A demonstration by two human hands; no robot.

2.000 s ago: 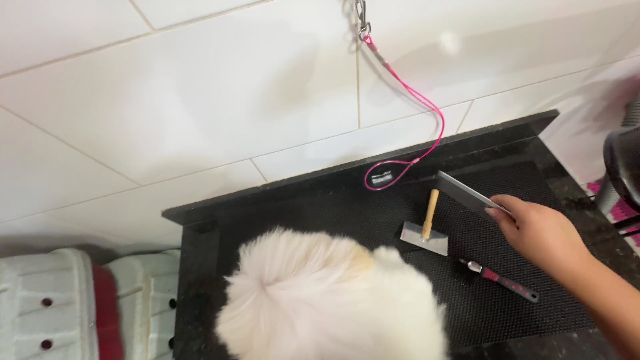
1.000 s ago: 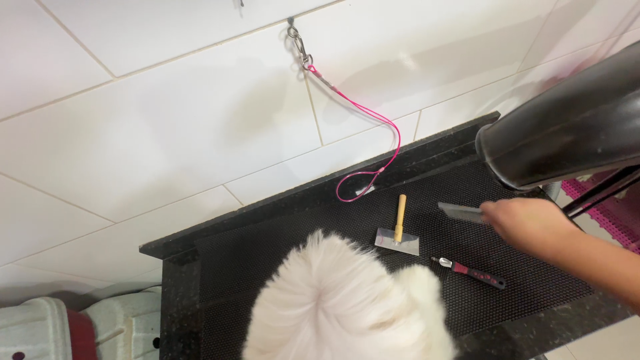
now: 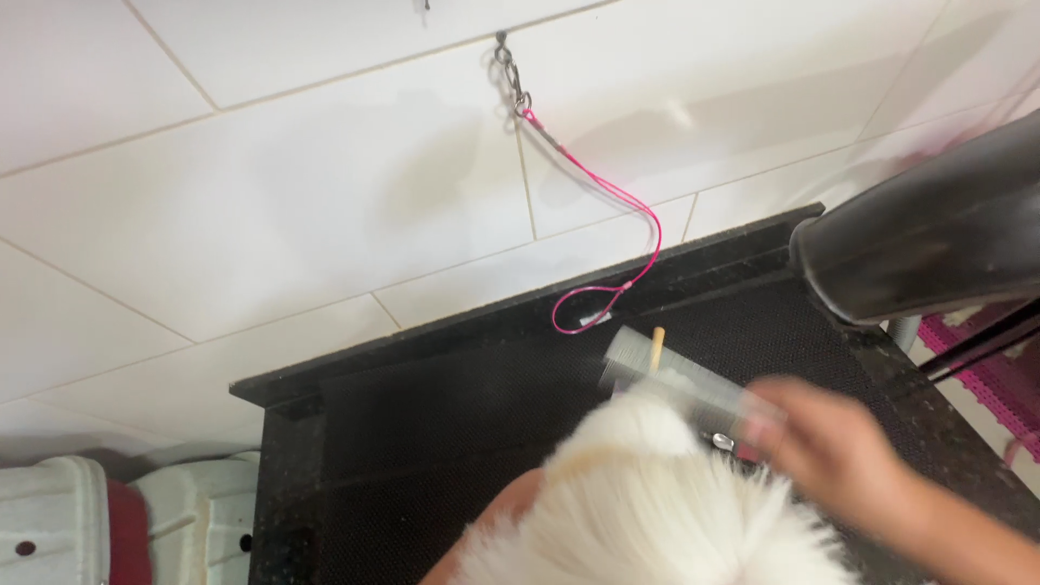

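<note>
My right hand [image 3: 821,439] is shut on a metal grooming comb [image 3: 691,378], which is blurred and held just above the head of a white, fluffy dog [image 3: 674,512]. Of my left side only a bare arm [image 3: 496,520] shows at the dog's left; the hand itself is hidden behind the fur. Beyond the dog, a slicker brush's wooden handle [image 3: 658,345] sticks up past the comb, its head mostly covered. Partly hidden between dog and right hand lies a tool with a shiny metal end [image 3: 721,441] and a red and black handle.
A pink grooming loop [image 3: 650,215] hangs from a metal clip [image 3: 512,77] on the tiled wall. Black ribbed matting [image 3: 422,431] covers the dark stone table [image 3: 284,487]. A large black cylinder [image 3: 926,227] juts in at right. Pale plastic carriers [image 3: 195,520] stand lower left.
My right hand has brought the comb toward the dog's head. The dog's head has shifted and now covers part of the brush. A bare arm has come into sight at its left.
</note>
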